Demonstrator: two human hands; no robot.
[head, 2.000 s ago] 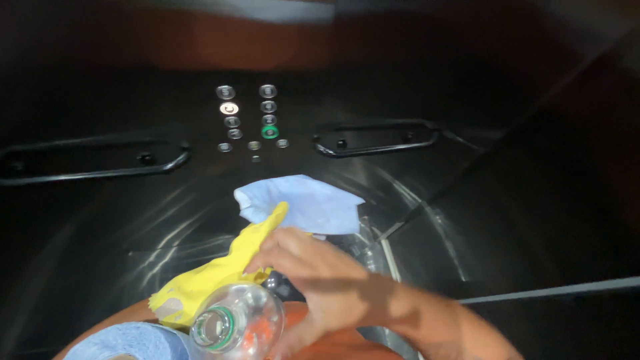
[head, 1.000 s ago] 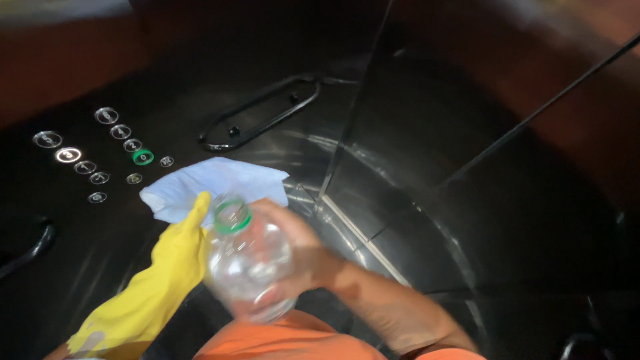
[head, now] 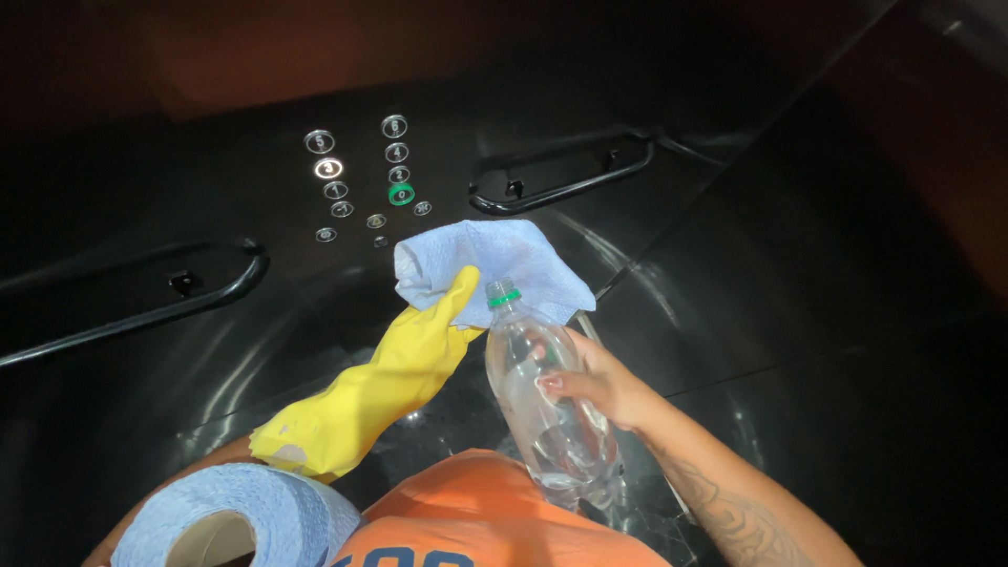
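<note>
A yellow rubber glove covers my left hand [head: 449,315], which grips a light blue cleaning cloth [head: 496,260] with the thumb on top; the fingers are hidden beneath it. My bare right hand [head: 591,378] holds a clear plastic bottle [head: 543,417] around its body. The bottle leans, with its uncapped neck and green ring in front of the cloth, and some clear liquid sits near its base. A roll of blue wiping paper [head: 307,512] with a cardboard core is at the lower left, by my left forearm.
Ahead is a glossy black elevator wall with round floor buttons [head: 396,153], one ringed in green and one lit. Black handrails stand out from the wall on the left [head: 228,291] and right [head: 567,189] of the buttons. A wall corner runs down on the right.
My right hand has gone from beside the glove, near the bottle's neck, to the bottle's body. The bottle stood more to the left, by the roll, two seconds ago. The view has swung about.
</note>
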